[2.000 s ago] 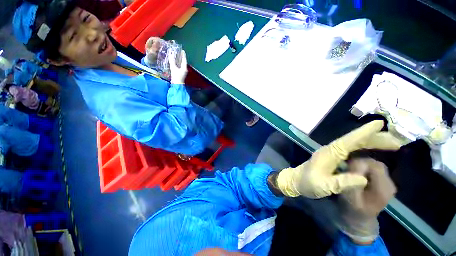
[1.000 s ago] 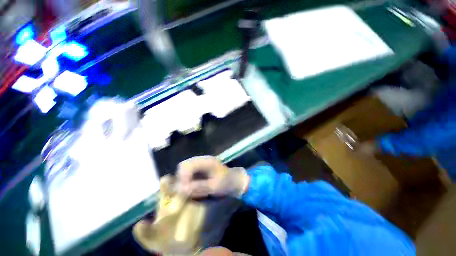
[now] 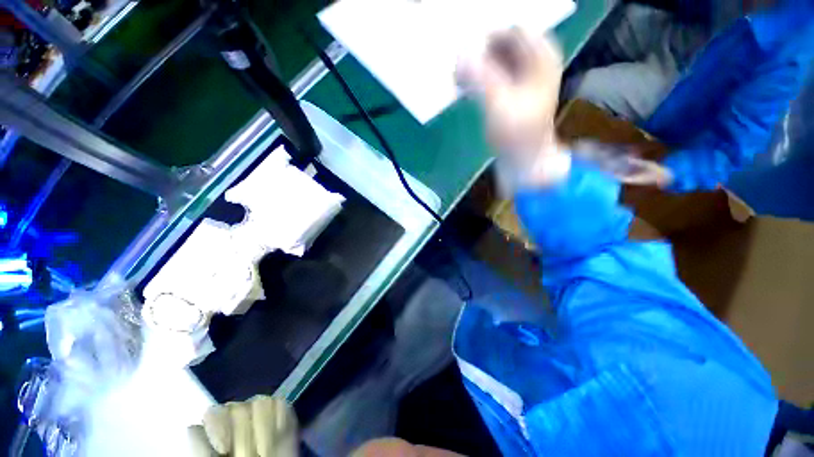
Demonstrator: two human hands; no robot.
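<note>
My right hand (image 3: 522,94), in a thin see-through glove, is stretched out over a white sheet (image 3: 419,54) at the top. It is blurred, and I cannot tell whether it holds anything. My left hand (image 3: 254,430), in a cream glove, is cut off by the bottom edge; only its bent fingers show, and its grip is hidden. White wrap (image 3: 286,201) with curved, banded pieces lies across the black mat (image 3: 312,294). Crumpled clear plastic (image 3: 89,335) and a bright white work sheet (image 3: 147,415) are at the lower left.
A dark cylinder (image 3: 259,76) slants above the mat, with a black cord (image 3: 379,138) over the green bench (image 3: 455,147). Another person's hand (image 3: 647,172) is near a blurred clear item above an open cardboard box (image 3: 768,294). Metal bars (image 3: 98,143) and blue-white lights are at left.
The view has swung right. My hands, together earlier, are now apart: the right has moved out over the far white sheet, while the left is low at the bottom edge.
</note>
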